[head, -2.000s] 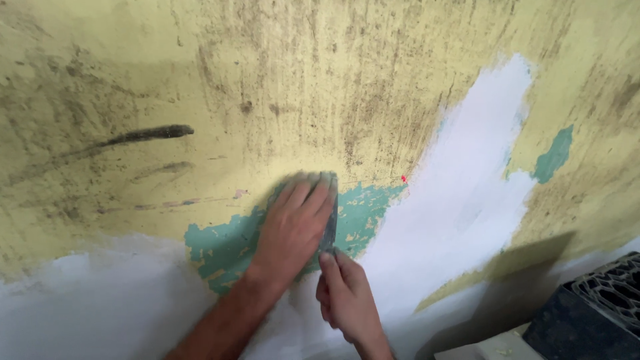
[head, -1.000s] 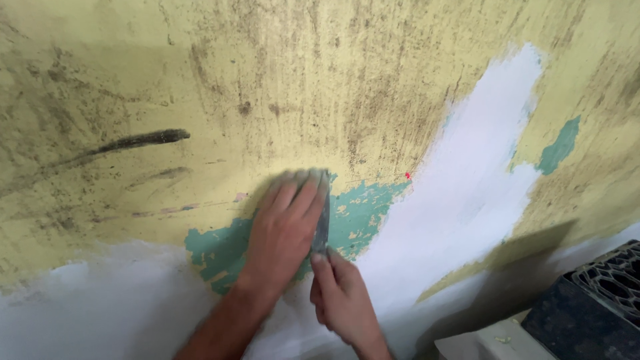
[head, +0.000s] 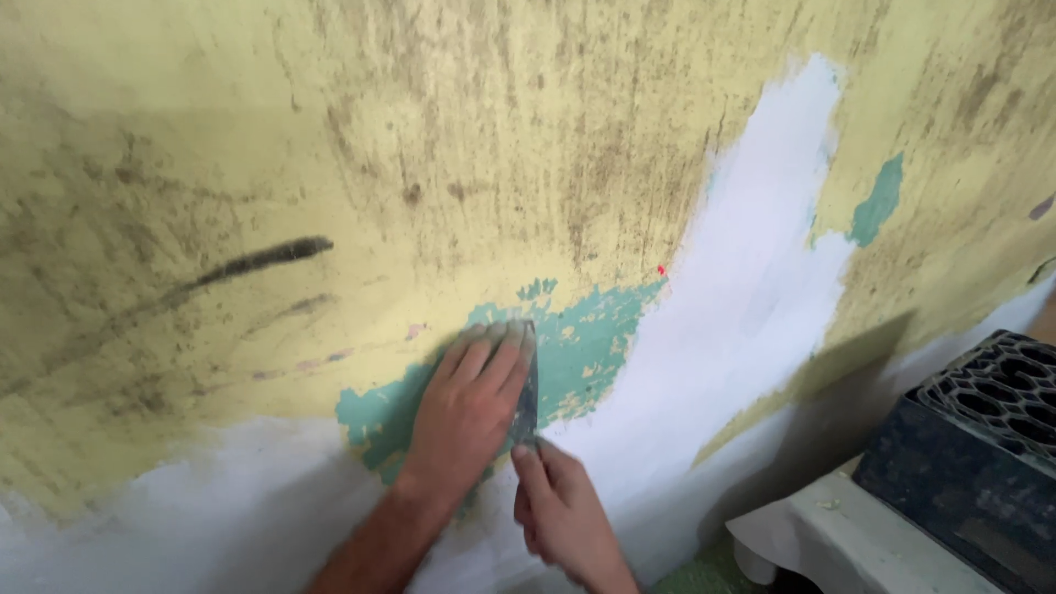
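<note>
A putty knife or scraper [head: 530,388] with a dark metal blade lies against the wall at the lower middle. My right hand [head: 557,503] is closed around its lower end, the handle mostly hidden. The fingers of my left hand [head: 474,400] press flat along the blade's left side, near its upper end. Under and around the blade, green paint [head: 590,342] shows through the flaked yellow paint [head: 396,272] of the wall. White bare plaster or filler [head: 742,247] borders the green patch on the right and below.
At the lower right, a black crate or box with a honeycomb-patterned top [head: 932,470] rests on a pale surface [head: 833,528] close to the wall. A small green patch [head: 879,202] and a dark smear [head: 272,256] mark the yellow wall.
More green shows above my left fingers, where yellow paint was earlier. Both hands and the blade are slightly lower relative to the patch's upper edge.
</note>
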